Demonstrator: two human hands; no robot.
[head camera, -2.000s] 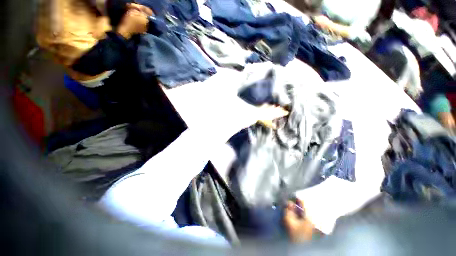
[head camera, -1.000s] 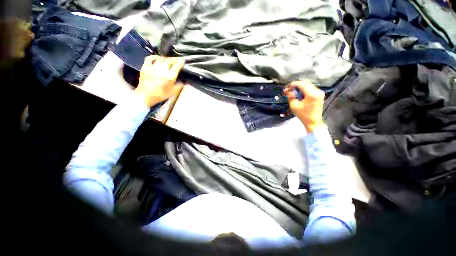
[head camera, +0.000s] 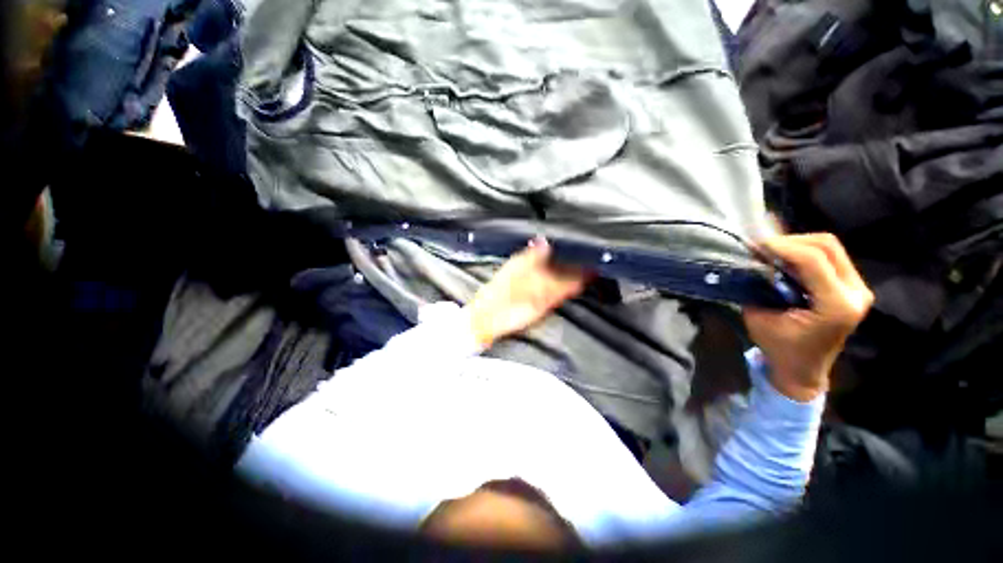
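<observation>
A denim jacket (head camera: 671, 143) lies inside out before me, its pale grey-green inside up, with a rounded pocket bag (head camera: 533, 138) showing. Its dark blue button placket (head camera: 649, 269), with several shiny dots, runs across near the table's front edge. My right hand (head camera: 812, 297) is closed on the placket's right end; a small dark thing shows at its fingers, too unclear to name. My left hand (head camera: 528, 291) is at the placket's middle, fingertips at its lower edge and slightly blurred; whether it grips is unclear.
Dark charcoal jackets (head camera: 880, 187) are piled at the right. Dark blue denim (head camera: 105, 66) lies at the upper left. Grey and dark garments (head camera: 209, 341) hang or lie below the table edge, near my lap.
The jacket has come nearer and spread out, with its placket drawn over the table edge. My left hand has moved right and down along it; my right hand has moved right and down.
</observation>
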